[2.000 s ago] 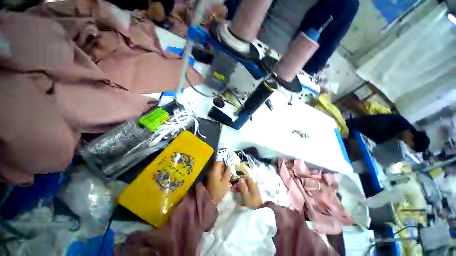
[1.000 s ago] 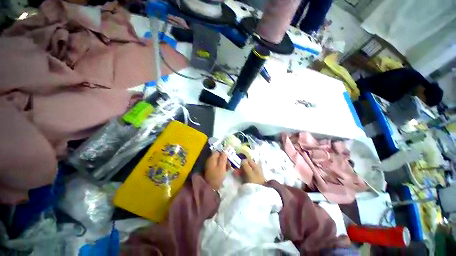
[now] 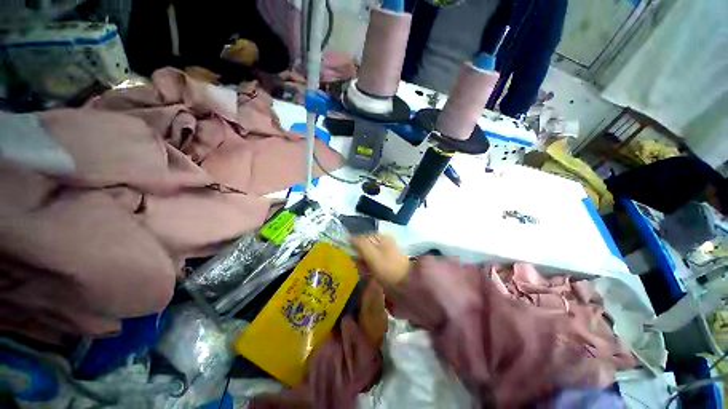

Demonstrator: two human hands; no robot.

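Note:
My right hand [image 3: 383,257] is blurred and reaches leftward across the front, its fingers at the top right corner of the yellow box [image 3: 283,339]. Its fingertips are beside the white cord strips [image 3: 321,227]; whether it holds any is unclear. My left hand [image 3: 373,310] is small, blurred and partly hidden below my right arm, right of the box; its fingers cannot be made out. White fabric [image 3: 419,371] lies on my lap. A clear packet [image 3: 227,275] with a green label [image 3: 278,228] lies left of the strips.
Pink fabric is heaped at left [image 3: 104,216] and in the trough at right [image 3: 559,299]. Pink thread cones [image 3: 385,56] stand on a rack behind. A dark tube [image 3: 425,180] and small dark bits [image 3: 520,216] are on the white table [image 3: 495,232]. A person stands behind.
My right hand has moved left and up, from the small white items in the trough to the cord strips. My left hand has dropped lower. The view has tilted up; the red cone is out of view.

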